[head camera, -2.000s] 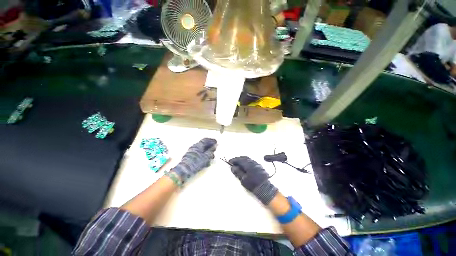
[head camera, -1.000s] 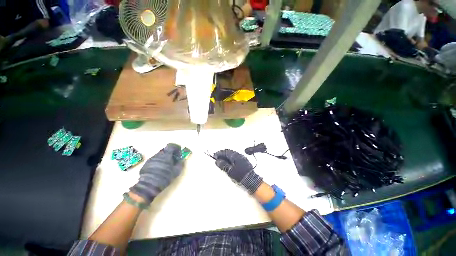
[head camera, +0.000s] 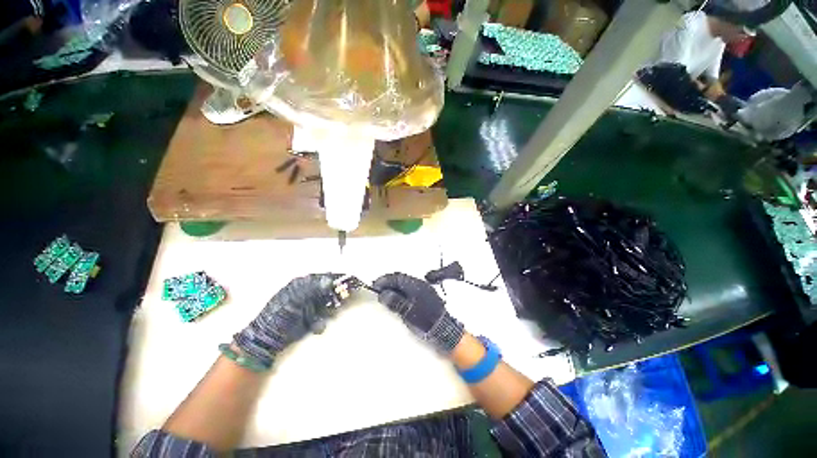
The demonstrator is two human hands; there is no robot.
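Note:
My left hand (head camera: 291, 315), in a grey knit glove, holds a small circuit board (head camera: 343, 287) with pale components, just below the machine tip. My right hand (head camera: 414, 307), in a dark glove, holds the end of a black cable (head camera: 365, 284) against the board's right side. The cable's tied bundle (head camera: 445, 272) lies on the white sheet to the right of my right hand. The machine tip (head camera: 341, 240) points down from the white column (head camera: 346, 183), above the board with a gap. The exact contact between lead and board is too small to tell.
A cluster of green boards (head camera: 194, 296) lies on the sheet at left, more boards (head camera: 67, 264) on the black mat. A black cable pile (head camera: 591, 273) is at right. Behind are a wooden base (head camera: 233, 170), a fan (head camera: 235, 31) and a slanted post (head camera: 582, 103). A blue bin (head camera: 638, 411) is below right.
The left hand has turned the board so its pale components show. The right hand has brought the cable end to the board. The view has shifted to the right.

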